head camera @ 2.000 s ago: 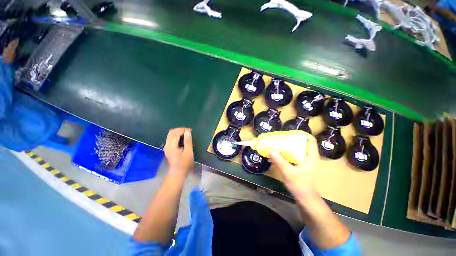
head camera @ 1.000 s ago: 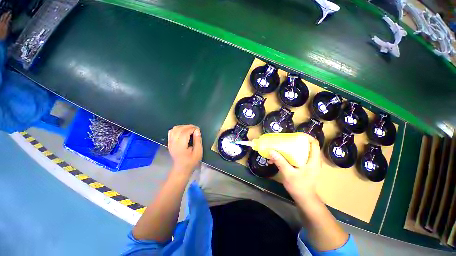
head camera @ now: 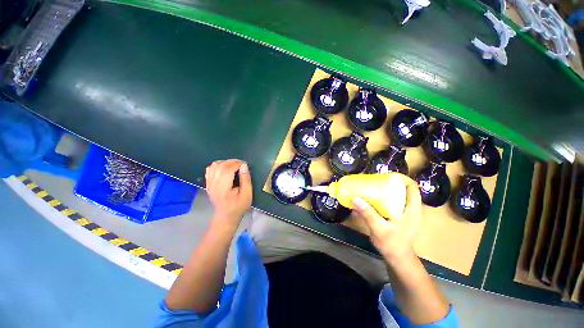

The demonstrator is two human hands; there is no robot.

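Observation:
Black round cups (head camera: pixel 365 110) lie in rows on a tan cardboard sheet (head camera: pixel 442 248), with shiny silver pieces at their necks. My right hand (head camera: pixel 392 232) grips a yellow squeeze bottle (head camera: pixel 366 192), held sideways above the front row. Its thin pale nozzle points left and its tip is at the front-left cup (head camera: pixel 291 182), whose inside shows a large white patch. The bottle and hand partly cover nearby cups. My left hand (head camera: pixel 228 189) is curled closed at the bench's front edge, left of the cardboard; no object shows in it.
A conveyor (head camera: pixel 358 38) runs behind, with white curved pieces (head camera: pixel 493 40) on it and more heaped at far right. Stacked cardboard (head camera: pixel 551 224) stands at right. A blue bin (head camera: pixel 168 198) with grey metal parts is below the edge. A clear tray (head camera: pixel 38 45) and a person's blue sleeve (head camera: pixel 25 138) are at left.
The white patch in the front-left cup has grown since the earliest frame. The nozzle tip has stayed around that cup. The camera view has shifted, and white pieces on the belt sit differently in view.

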